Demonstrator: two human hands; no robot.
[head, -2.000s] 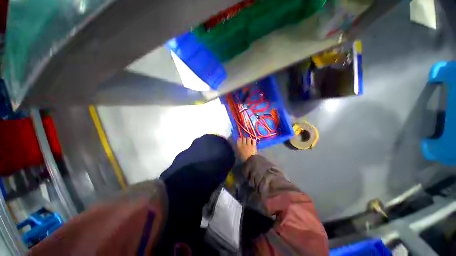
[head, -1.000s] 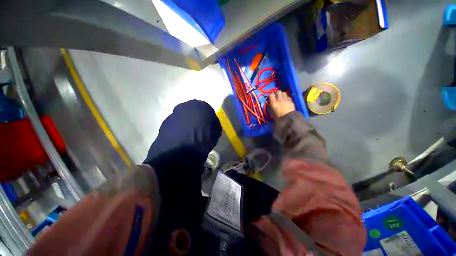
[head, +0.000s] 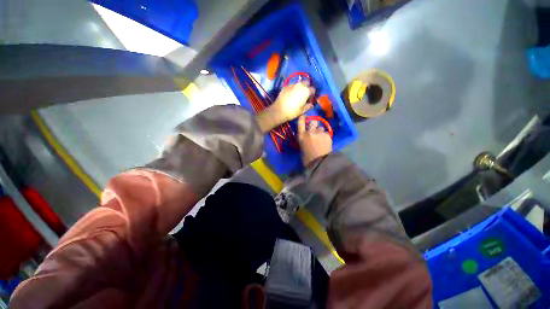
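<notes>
A blue tool bin sits low on the floor. Thin red-orange strands lie along its left side. My left hand is inside the bin with curled fingers at a red scissor loop. My right hand is just below it, its fingers at another red loop; blur hides whether they grip it. The scissor blades are not clearly visible. An orange-handled tool lies near the bin's upper part, and an orange piece lies right of my hands.
A yellow-edged tape roll lies on the floor right of the bin. A blue crate with labels is at the lower right. A bench edge and frame cross the upper left. My knee is below the bin.
My left arm has reached forward, bringing my left hand into the bin. My right hand has stayed in the bin, now at a red loop. The view has shifted closer to the bin.
</notes>
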